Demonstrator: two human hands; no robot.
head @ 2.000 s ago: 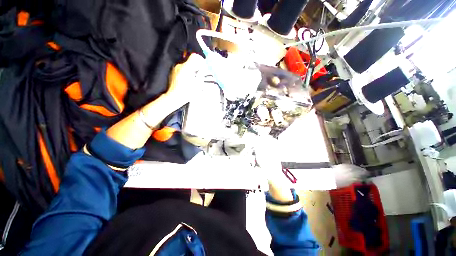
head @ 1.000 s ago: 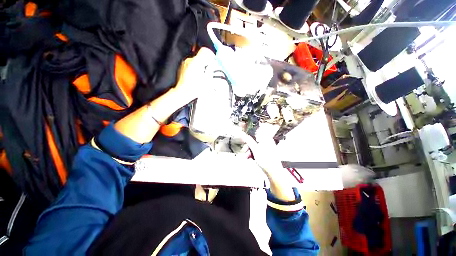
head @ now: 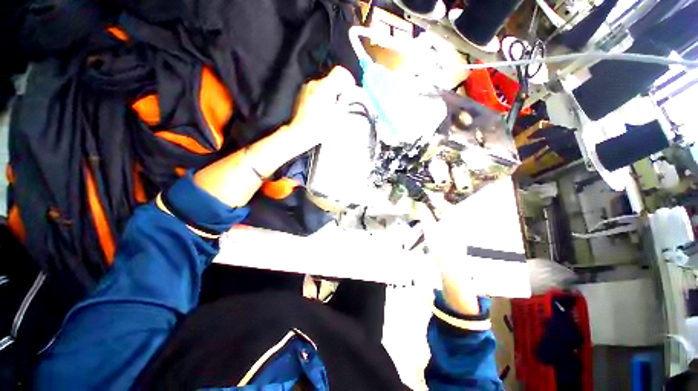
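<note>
The sewing machine point(head: 337, 164) has its oily looper area point(head: 451, 166) open below the pale blue lamp head point(head: 386, 99). My left hand point(head: 325, 99) is at the far left side of the machine; glare washes out its fingers and a dark thin loop shows beside it. My right hand point(head: 448, 237) is over the white table point(head: 268, 252) in front of the machine, very overexposed; a small dark tip shows at its left, and its grip cannot be made out. A flat dark strip point(head: 496, 253) lies right of it.
Dark garments with orange panels point(head: 214, 107) are heaped at the left. Black-looped shears point(head: 524, 61), thread cones point(head: 631, 145) and a red container point(head: 490, 88) are behind and right. A red slatted basket point(head: 528, 328) with dark cloth stands at the lower right.
The scene has shifted right in the picture. The red-outlined snips beside my right wrist no longer show on the table. My right hand has shifted slightly right; my left hand remains beside the machine.
</note>
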